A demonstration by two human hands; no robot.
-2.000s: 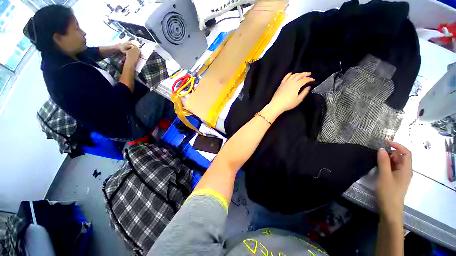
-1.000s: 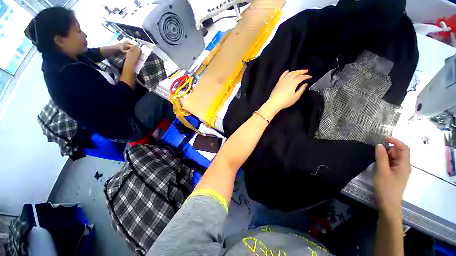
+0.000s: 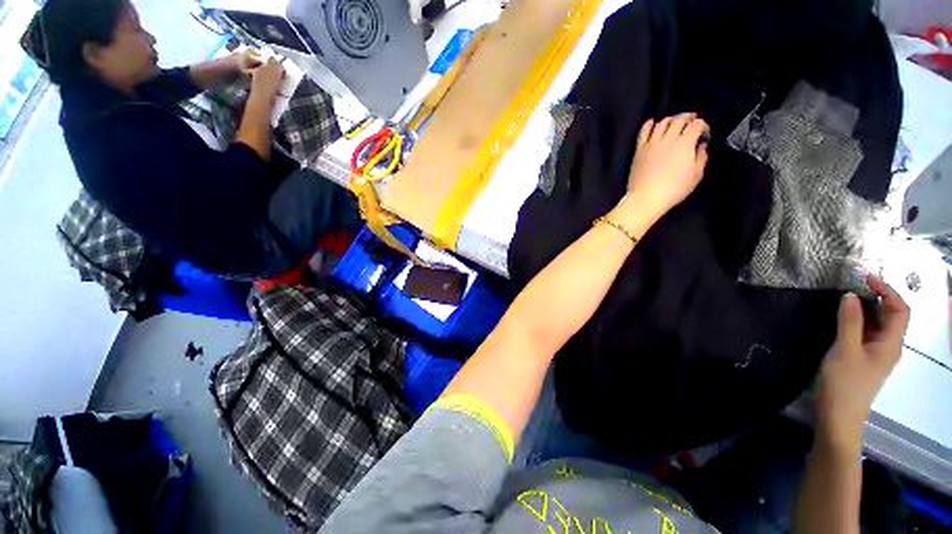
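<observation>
A large black garment panel [image 3: 668, 313] covers the white table in front of me and hangs over its near edge. A grey fine-check piece [image 3: 809, 198] lies on its right part. My left hand [image 3: 668, 162] is on the black cloth left of the check piece, its fingers curled and seeming to grip a bit of cloth. My right hand [image 3: 869, 329] pinches the black panel's edge at the lower right corner of the check piece, between thumb and fingers. A pale loose thread [image 3: 752, 357] lies on the black cloth.
A tan board [image 3: 470, 125] with yellow tape lies left of the panel, with red and yellow scissors [image 3: 378, 154] beside it. A phone [image 3: 435, 284] lies below. A person sits sewing at left. Plaid cloth [image 3: 313, 402] hangs by blue bins. A machine head [image 3: 929, 198] is at right.
My left hand has moved right across the black cloth, and its fingers have curled. The black panel has shifted right, and a small check part now shows at its left edge. My right hand keeps its pinch.
</observation>
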